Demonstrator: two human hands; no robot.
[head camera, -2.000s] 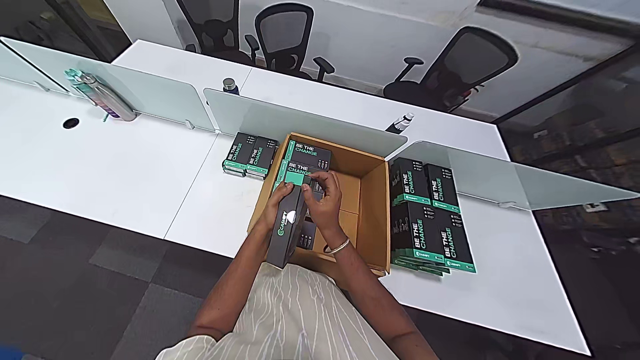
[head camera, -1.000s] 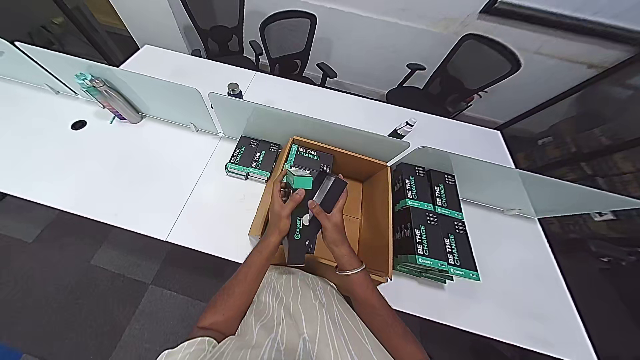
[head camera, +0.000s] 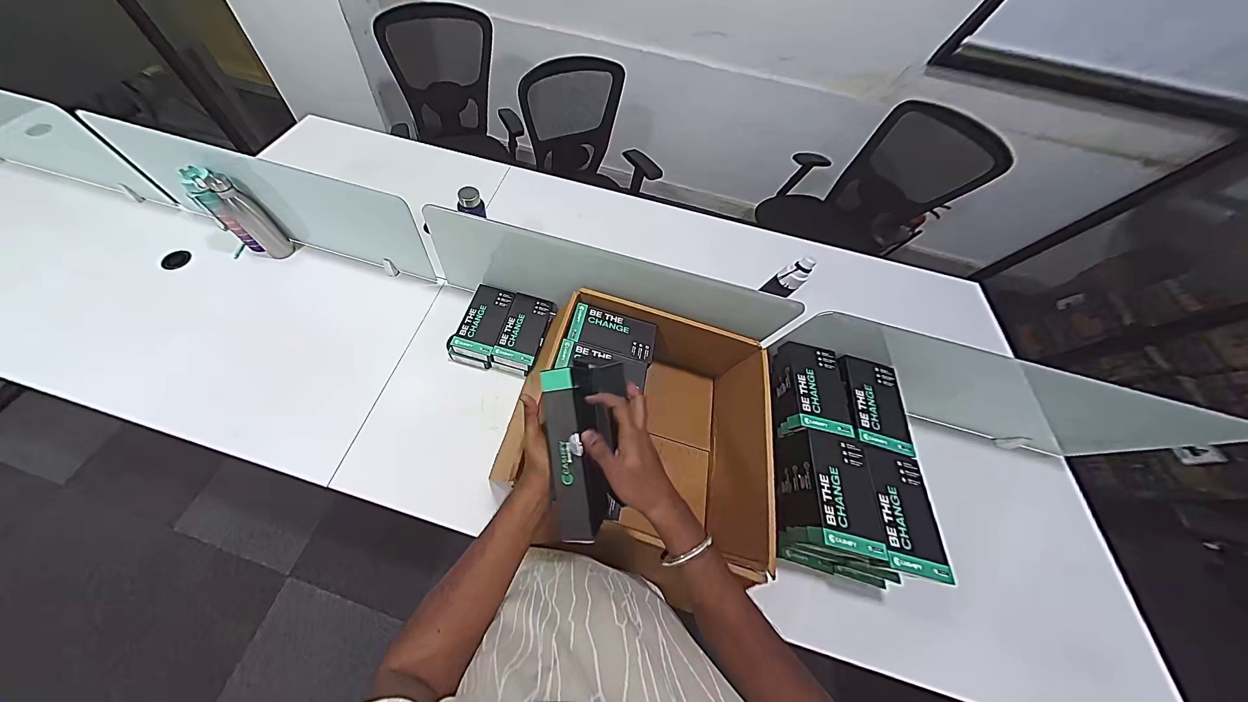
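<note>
Over an open cardboard carton (head camera: 743, 439), my left hand (head camera: 533, 448) grips the left side of a black box with a green end (head camera: 568, 478). My right hand (head camera: 626, 448) is at the right side of that box, its fingers spread over a dark part that may be a flap or a second box. Black and green boxes (head camera: 614, 336) lie inside the carton on its left side. Stacks of similar boxes (head camera: 858, 497) stand right of the carton, and smaller stacks (head camera: 485, 327) stand to its left.
Frosted glass dividers (head camera: 604, 268) run behind the carton along the white desk (head camera: 263, 361). Metal bottles (head camera: 255, 219) stand at the left divider. Beyond it are a blue bottle (head camera: 471, 202), another bottle (head camera: 788, 278) and mesh chairs (head camera: 572, 107).
The box in my hands has turned more upright, its green end now toward the far side. My right hand's fingers have spread from their earlier grip.
</note>
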